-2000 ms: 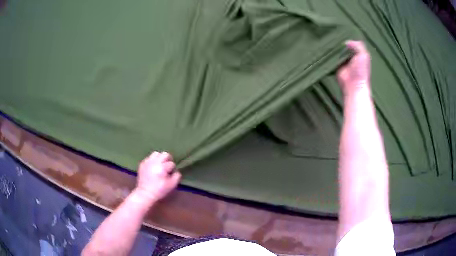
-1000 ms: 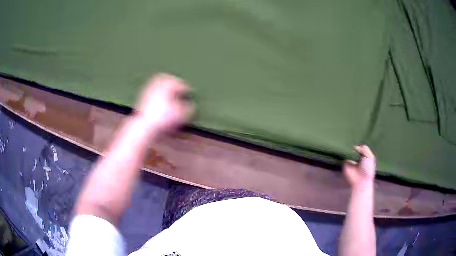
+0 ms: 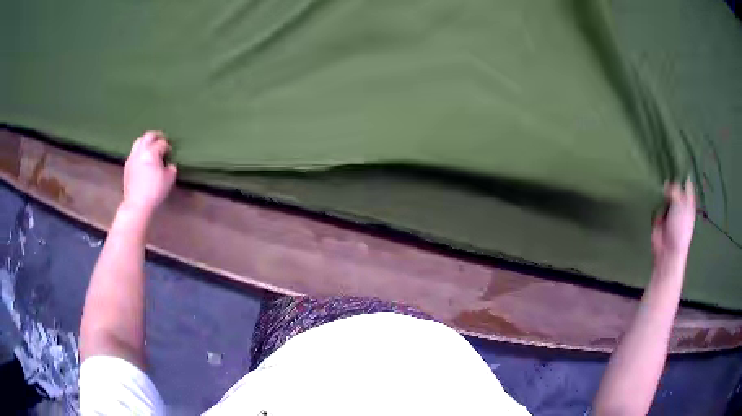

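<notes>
A loose upper ply of green fabric (image 3: 390,89) covers most of the view, with soft folds at the upper left and right. My left hand (image 3: 149,172) grips its near edge at the left, close to the stack's edge. My right hand (image 3: 674,218) grips the same edge at the right, further in from the stack's edge. Between my hands the ply's edge is lifted and bows inward, with a dark shadow under it. The flat lay of green plies (image 3: 456,229) shows beneath, with a dark line along its side. My fingertips are partly hidden by the cloth.
The worn brown table edge (image 3: 342,258) curves along the near side of the lay. My body in a white top stands against it at the bottom centre. The grey floor (image 3: 195,313) has pale scraps or marks at the lower left. Wrinkled green cloth lies at the far right.
My left hand has moved left along the edge. My right hand has moved right and slightly up. The ply's edge between them is now raised off the lay, and the folds have shifted.
</notes>
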